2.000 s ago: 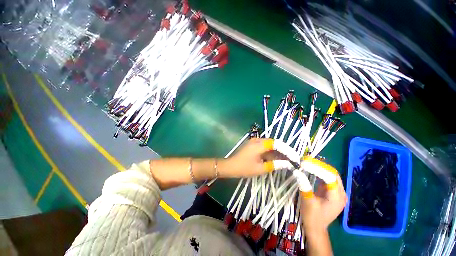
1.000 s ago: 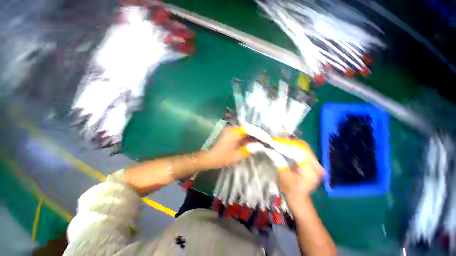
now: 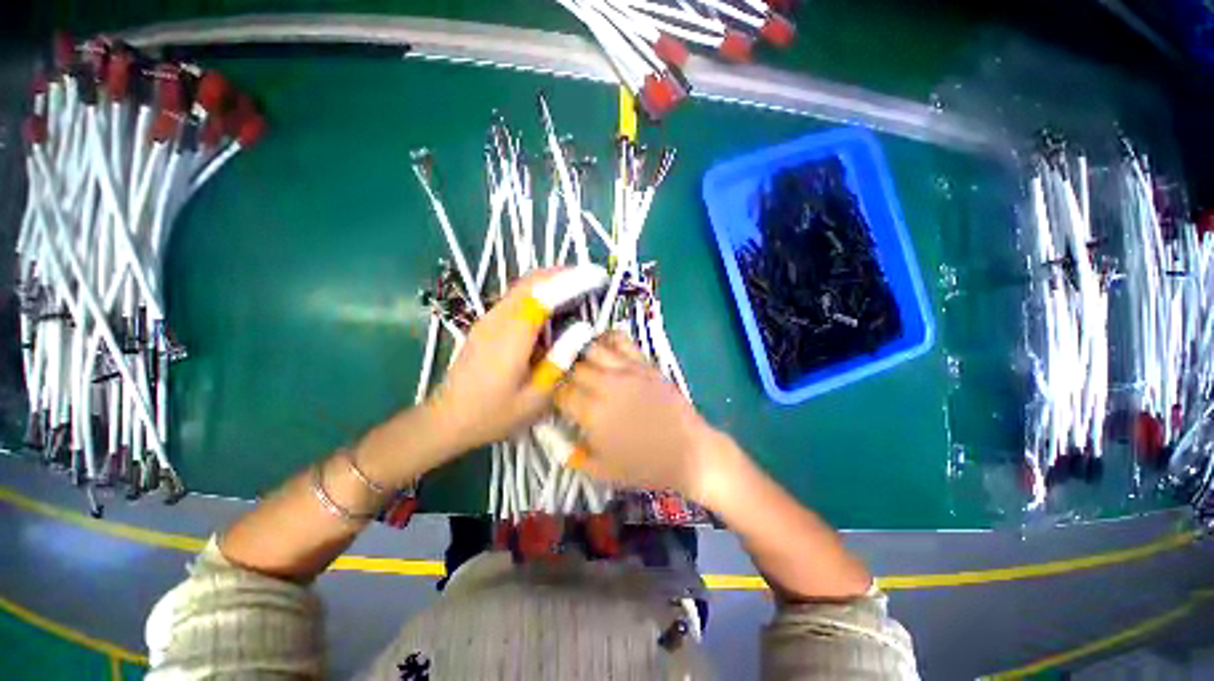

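Note:
A centre bundle of white cable assemblies (image 3: 519, 220) lies before me on the green mat, dark ends away from me, red end pieces (image 3: 539, 535) towards me. My left hand (image 3: 513, 349), with white and orange finger coverings, is over the bundle from the left, its thumb and forefinger closed at a white cable. My right hand (image 3: 632, 415) is against it from the right, fingers curled; what it holds is hidden. A blue bin (image 3: 909, 266) of small black parts (image 3: 819, 273) is right of the bundle.
More white cable bundles lie at the far left (image 3: 93, 279), at the far side (image 3: 639, 40) beyond a pale edge strip (image 3: 506, 56), and at the right (image 3: 1072, 319) in clear plastic. A yellow floor line (image 3: 919, 579) runs beyond the near edge.
The view has turned and shifted, so the bin and bundles show elsewhere. The fingertips met over the bundle before; now my right fingers are curled below my left fingertips.

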